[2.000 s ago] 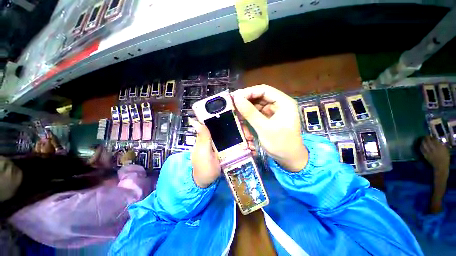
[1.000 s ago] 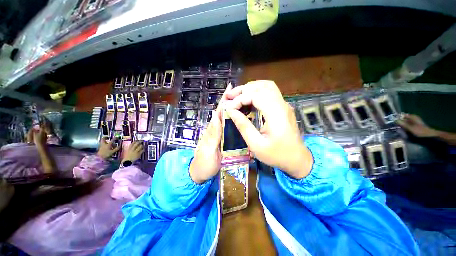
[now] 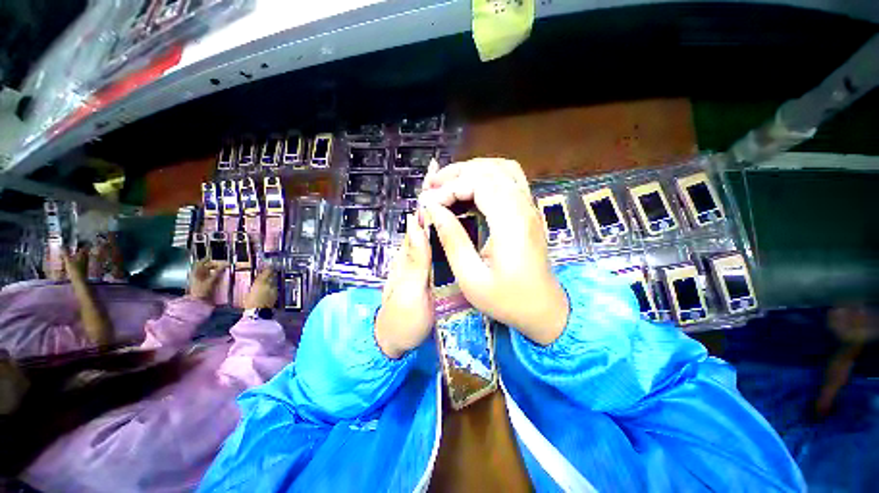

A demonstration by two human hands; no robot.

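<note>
A flip-style phone unit (image 3: 466,358) hangs open between my hands, its lower half with a shiny face in a light gold edge. Its dark upper screen shows between my palms, partly hidden by the fingers. My left hand (image 3: 407,294) holds the unit's left side, fingers pointing up. My right hand (image 3: 506,250) is curled over the upper part, its thumb and fingertips meeting the left fingertips at the unit's top. Whether the fingertips pinch a film cannot be told.
A clear tray of phone units (image 3: 655,209) lies right. A tray with dark pockets (image 3: 361,219) is behind my left hand. Neighbours' pink sleeves (image 3: 255,351) and hands are left; a blurred arm (image 3: 840,361) is right. A yellow note (image 3: 502,27) hangs from the shelf edge (image 3: 318,48).
Over two seconds my right hand has closed over the unit's top and my fingertips have come together, covering the round window. The lower half has swung more upright. The right neighbour's hand has left the tray.
</note>
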